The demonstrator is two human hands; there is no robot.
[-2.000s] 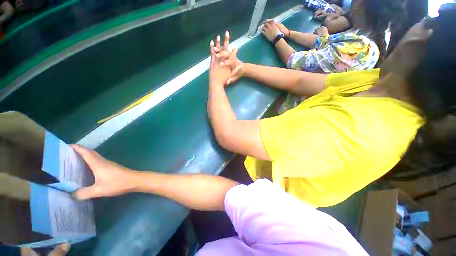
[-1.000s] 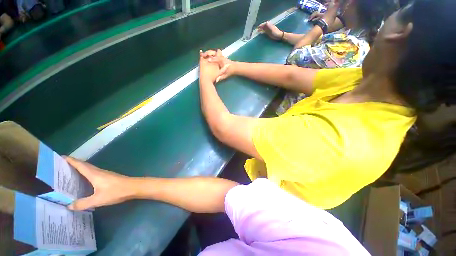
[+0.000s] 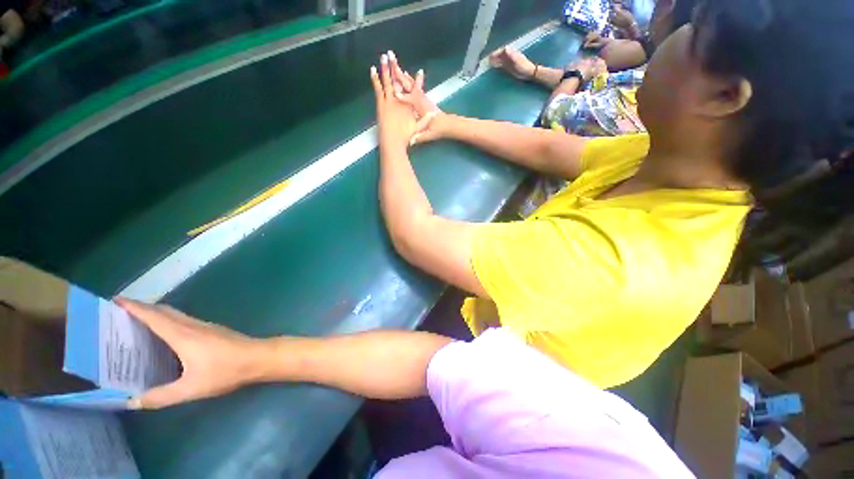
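Note:
My right hand (image 3: 201, 355) reaches in from the right, in a lilac sleeve, and is shut on an open carton (image 3: 131, 351) at the left edge. Its fingers are at the far side and its thumb at the near side of the small-print panel. The carton has light blue edges and a brown inside. A second carton (image 3: 80, 444), with a light blue edge and small print, is just below it, cut off by the lower left corner. My left hand is not in view.
Green bench (image 3: 309, 304) with a white strip (image 3: 318, 178) and thin yellow strip (image 3: 239, 208). A person in a yellow shirt (image 3: 599, 262) sits close on the right, hands over the bench. Other workers sit beyond. An open bulk carton (image 3: 707, 412) stands lower right.
The held carton and my right hand have moved slightly down and left. The second carton has shifted down-left. Fingertips at the bottom left edge are out of view. The neighbour's head and hands have moved.

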